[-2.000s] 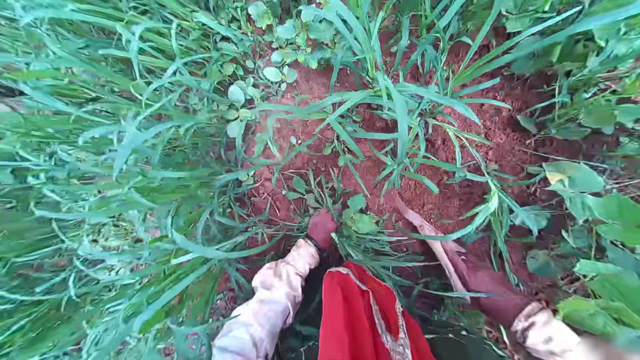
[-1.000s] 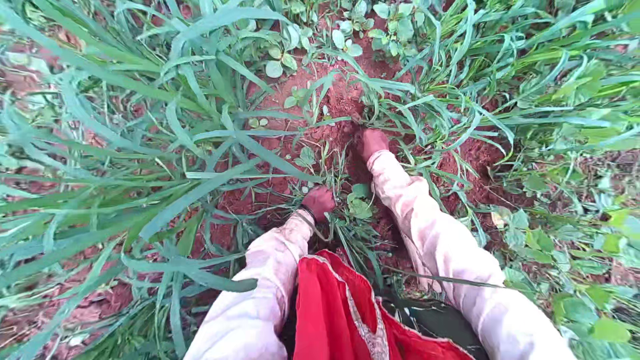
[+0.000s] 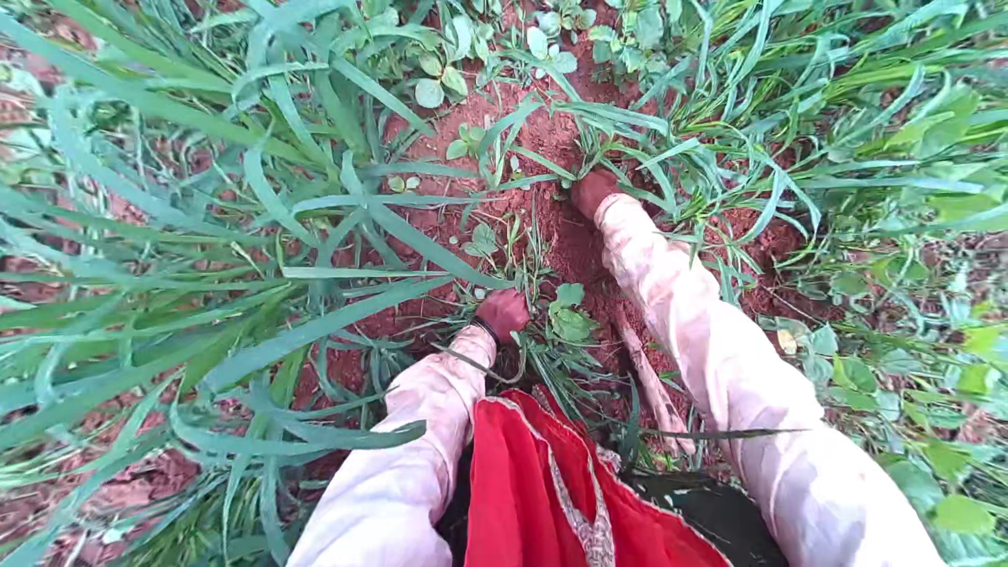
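Note:
My left hand (image 3: pixel 504 313), with a dark bangle at the wrist, is low over the red soil (image 3: pixel 551 228), its fingers curled among thin grass blades (image 3: pixel 539 252). Just right of it grows a small broad-leaved plant (image 3: pixel 572 315). Farther forward and to the right, my right hand (image 3: pixel 594 191) reaches to the base of a clump of long grass (image 3: pixel 630 146); leaves hide its fingertips. A wooden handle or stick (image 3: pixel 652 386) lies on the ground beside my right forearm, its far end not clearly seen.
Tall grass (image 3: pixel 299 228) fills the left side, and more grass (image 3: pixel 858 102) stands at the right. Small seedlings (image 3: pixel 441 83) grow at the top centre. Low leafy plants (image 3: pixel 874 378) spread at the lower right. Red cloth (image 3: pixel 535 488) hangs at the bottom centre.
Two seconds ago my right hand held the wooden handle at the lower right; the handle now lies on the ground and that hand is forward at the grass. My left hand stays low.

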